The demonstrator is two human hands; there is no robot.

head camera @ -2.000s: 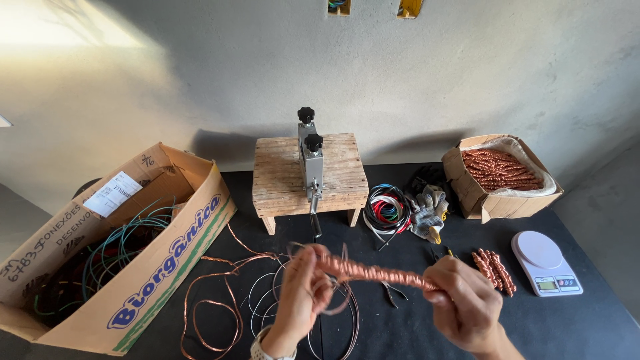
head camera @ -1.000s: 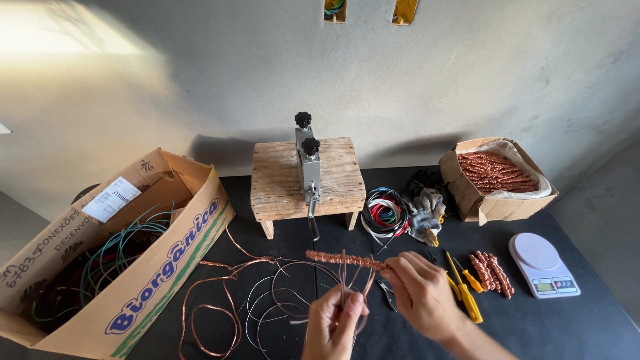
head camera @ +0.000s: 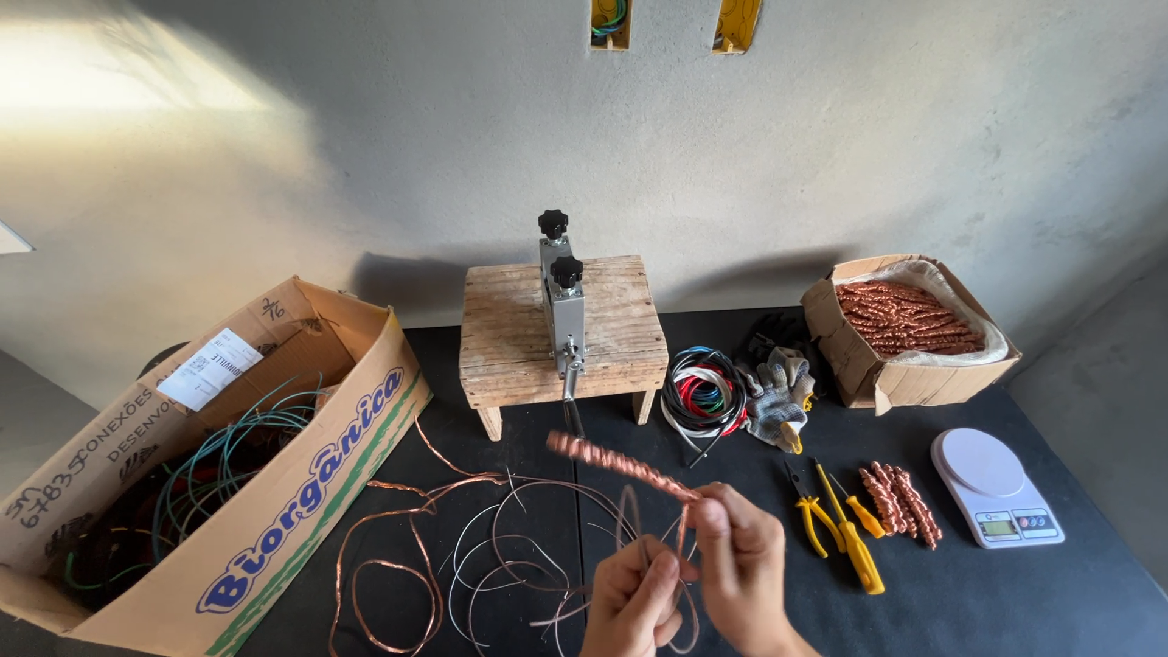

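A twisted bundle of copper wire (head camera: 625,464) points up and to the left from my right hand (head camera: 739,566), whose thumb and fingers pinch its lower right end. Below and to the left, my left hand (head camera: 634,593) grips a thin wire strand that loops up beside the bundle. Loose copper wire (head camera: 438,584) and thin, paler wire coils (head camera: 520,566) lie on the black table to the left of my hands. Behind the bundle, a metal hand-cranked device with black knobs (head camera: 564,315) stands on a small wooden stool (head camera: 493,319).
At left stands a large cardboard box (head camera: 319,484) of cables. To the right are coiled insulated wires (head camera: 703,392), gloves (head camera: 777,392), pliers (head camera: 817,520), screwdrivers (head camera: 858,552), short copper twists (head camera: 899,502), a kitchen scale (head camera: 990,479) and a carton (head camera: 876,379) of copper twists.
Both hands have shifted to the right since the first frame. My right hand has gone from reaching over the bundle to pinching its lower right end; my left hand has left the bundle's left part.
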